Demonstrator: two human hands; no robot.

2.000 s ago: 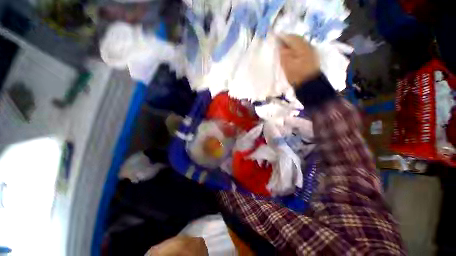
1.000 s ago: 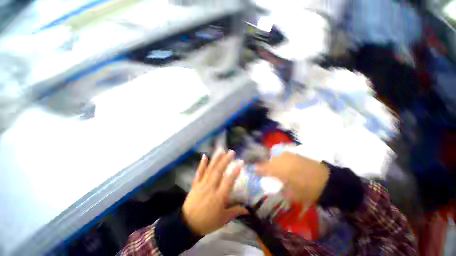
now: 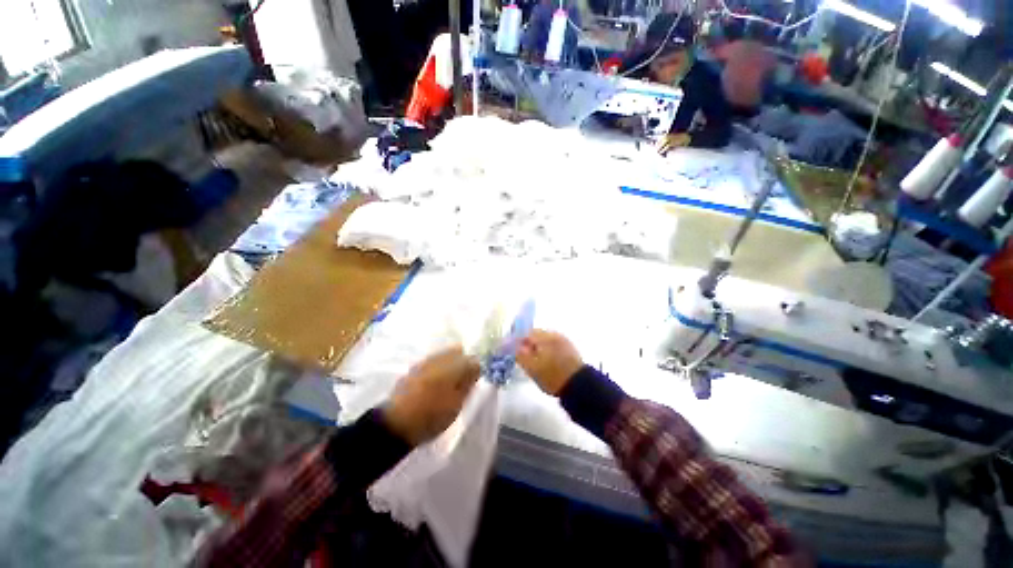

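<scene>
My left hand (image 3: 428, 394) and my right hand (image 3: 548, 361) are close together above the table's front edge, both closed on a small bunch of fabric. A light blue knotted strip (image 3: 502, 364) shows between them. White fabric (image 3: 444, 477) hangs down from the bunch over the table edge. The fingertips are blurred. The white sewing machine (image 3: 822, 344) is to the right of my hands, with its needle end toward them.
A heap of white pieces (image 3: 500, 194) lies at the back of the white table. A brown board (image 3: 317, 283) lies at the left edge. White cloth (image 3: 122, 411) drapes at left. Thread cones (image 3: 931, 166) stand at right. A person's dark sleeve (image 3: 700, 100) shows behind.
The view has swung from the basket and heap beside the table to the table top and machine. Both hands now hold the fabric bunch over the table's front edge.
</scene>
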